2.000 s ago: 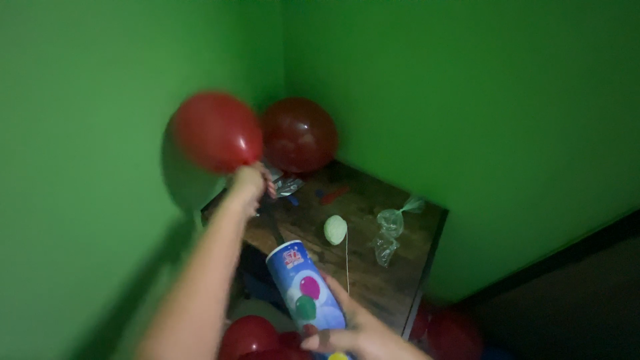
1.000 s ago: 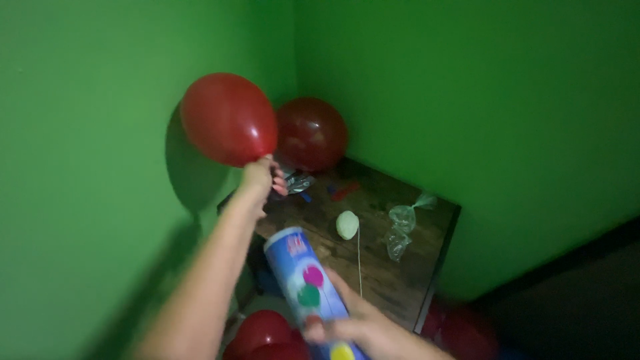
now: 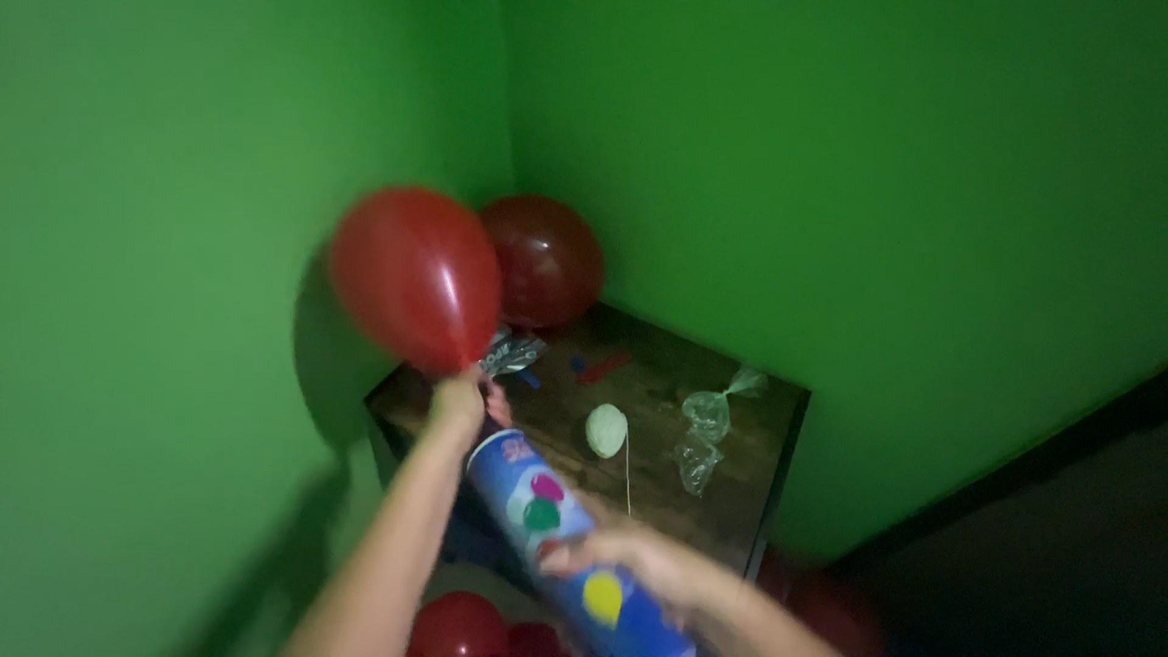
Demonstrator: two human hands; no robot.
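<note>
My left hand [image 3: 470, 401] pinches the neck of an inflated red balloon [image 3: 415, 274], which stands up and to the left above the fingers. My right hand [image 3: 630, 557] is wrapped around a blue cylinder [image 3: 538, 511], a balloon pump by its look, with printed balloons on its side. The cylinder's upper end points at my left hand, and a dark part lies between that end and the balloon's neck. Whether the neck sits on a nozzle is hidden by my fingers.
A dark wooden table [image 3: 657, 365] fills the corner of green walls. On it are another red balloon [image 3: 543, 260], a ball of white string [image 3: 606, 431], clear plastic bags [image 3: 707, 415], a silvery packet [image 3: 513, 354] and uninflated red [image 3: 604, 367] and blue balloons [image 3: 578, 364]. More red balloons [image 3: 459, 625] lie below.
The red balloon in my left hand looks larger in proportion than two seconds ago. Both hands keep their holds, and the pump's tilt has shifted.
</note>
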